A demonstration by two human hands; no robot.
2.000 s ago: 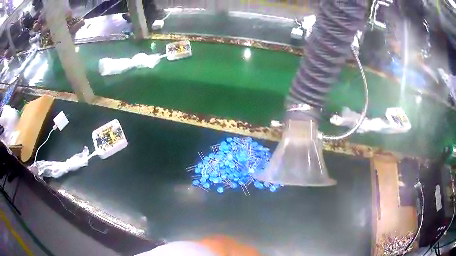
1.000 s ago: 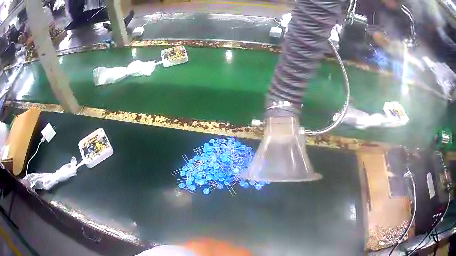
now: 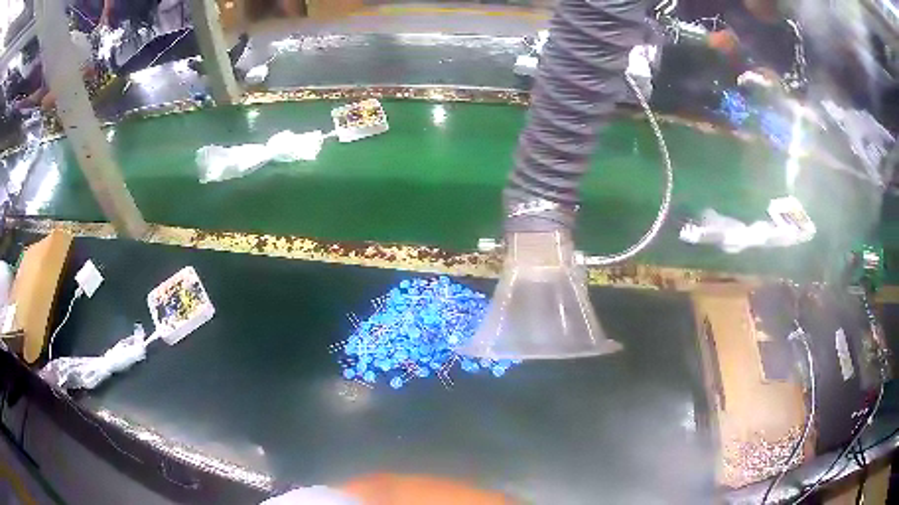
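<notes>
No hand of mine shows clearly. A blurred orange and white shape [image 3: 424, 489] is cut off by the bottom edge; I cannot tell what it is. A loose pile of blue disc components [image 3: 414, 330] with thin wire legs lies on the dark green bench mat [image 3: 266, 395]. A white open socket housing [image 3: 181, 306] full of parts lies on the mat at the left, its cord in a crumpled clear plastic bag [image 3: 103, 363].
A clear extractor hood [image 3: 542, 301] on a grey ribbed hose [image 3: 572, 118] hangs beside the pile. Bagged housings [image 3: 361, 119] lie on the green conveyor [image 3: 414, 187]. A cardboard tray [image 3: 739, 365] with silvery scatter is right; a cardboard piece [image 3: 41, 296] stands left.
The view has shifted, so the bench items and hood sit further left. The housing on the far left of the conveyor has moved right relative to the bench. Nothing was taken hold of.
</notes>
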